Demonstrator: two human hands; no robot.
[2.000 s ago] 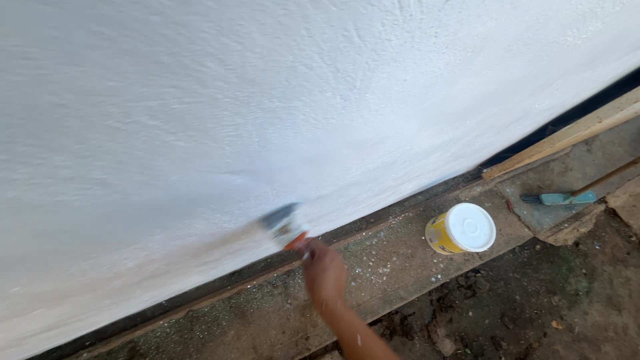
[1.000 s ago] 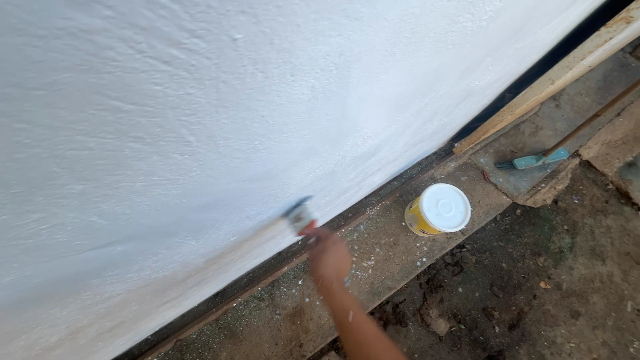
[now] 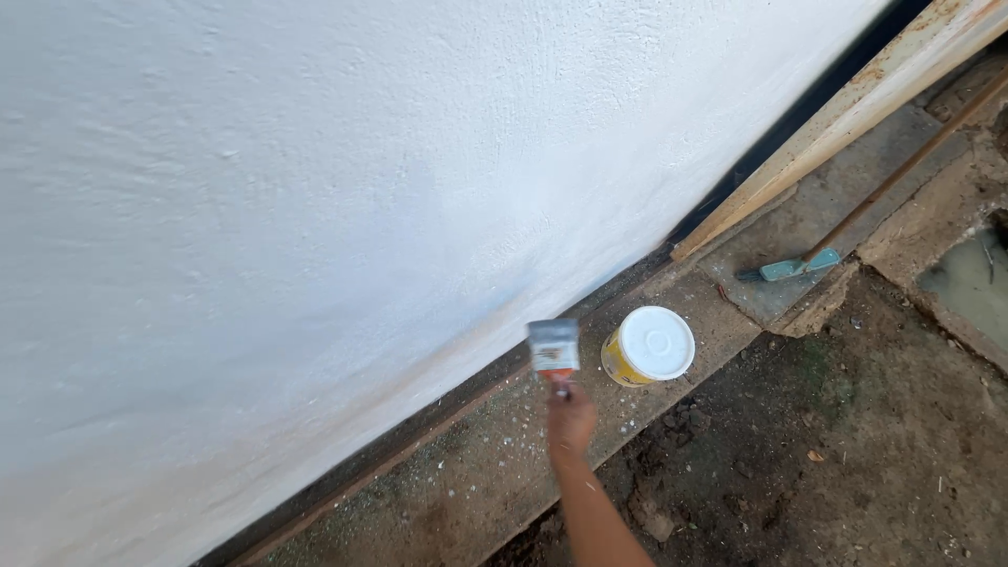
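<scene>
My right hand (image 3: 572, 417) grips the handle of a flat paintbrush (image 3: 554, 346), its bristles pointing up and a little away from me. The brush is slightly blurred and appears just off the lower edge of a white textured wall (image 3: 378, 197); whether it touches cannot be told. To the right of the brush, a yellow and white plastic bucket (image 3: 622, 366) with a white lid stands on the concrete ledge. My left hand is out of view.
The concrete ledge (image 3: 472, 472), speckled with pale drops, runs along the wall's foot. A long-handled brush with a light blue head (image 3: 799, 266) lies farther right. A worn board (image 3: 835, 118) stands beside the wall's end. Bare soil (image 3: 756, 472) borders the ledge.
The paintbrush has moved off the wall face toward the bucket, still in my right hand, and its bristles have turned from up-left to nearly straight up. The bucket stays on the ledge.
</scene>
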